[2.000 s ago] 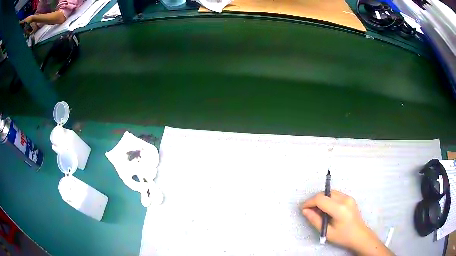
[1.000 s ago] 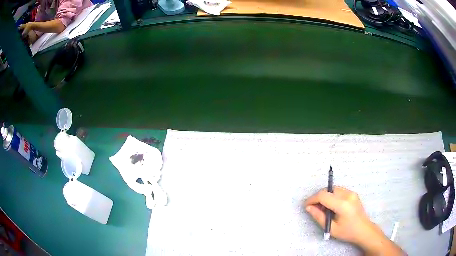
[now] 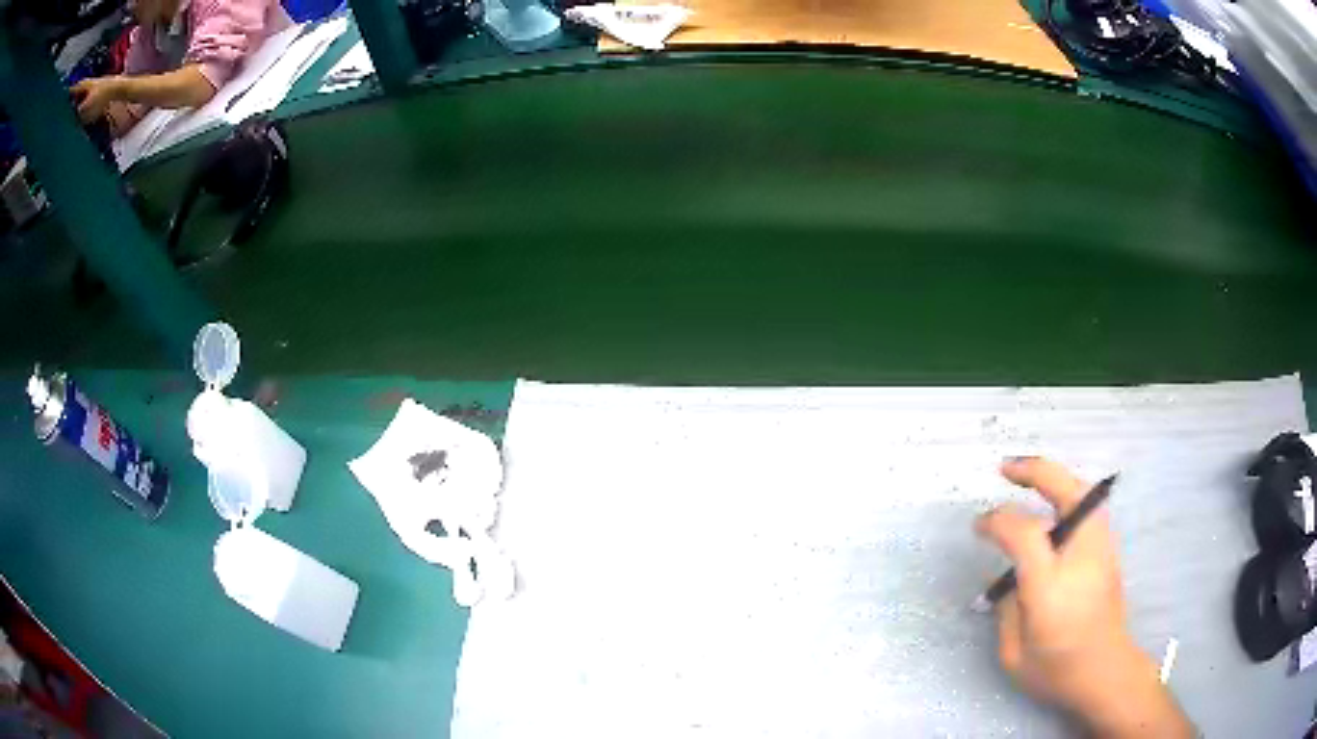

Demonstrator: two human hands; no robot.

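Observation:
My right hand (image 3: 1066,606) is over the right part of the white-grey mat (image 3: 722,563), slightly blurred. It holds a dark pen (image 3: 1062,531) slanted across the fingers, with the dark end up to the right; thumb and forefinger are spread. My left hand is not in view. Black headphones (image 3: 1283,556) lie at the right edge of the mat, partly cut off by the picture's edge. A short white strip (image 3: 1168,660) lies on the mat beside my right wrist.
Two white bottles (image 3: 289,585) with raised lids, a stained white cloth (image 3: 433,484) and a spray can (image 3: 109,451) are on the left. Beyond the mat runs the dark green strip (image 3: 809,231), with black headphones (image 3: 238,181) at far left behind a green post. A person's arm (image 3: 166,90) is top left.
My right hand has moved right and up and its fingers have opened out; the pen has tilted from upright to slanting. The whole view has shifted a little, with the far-left headphones further right.

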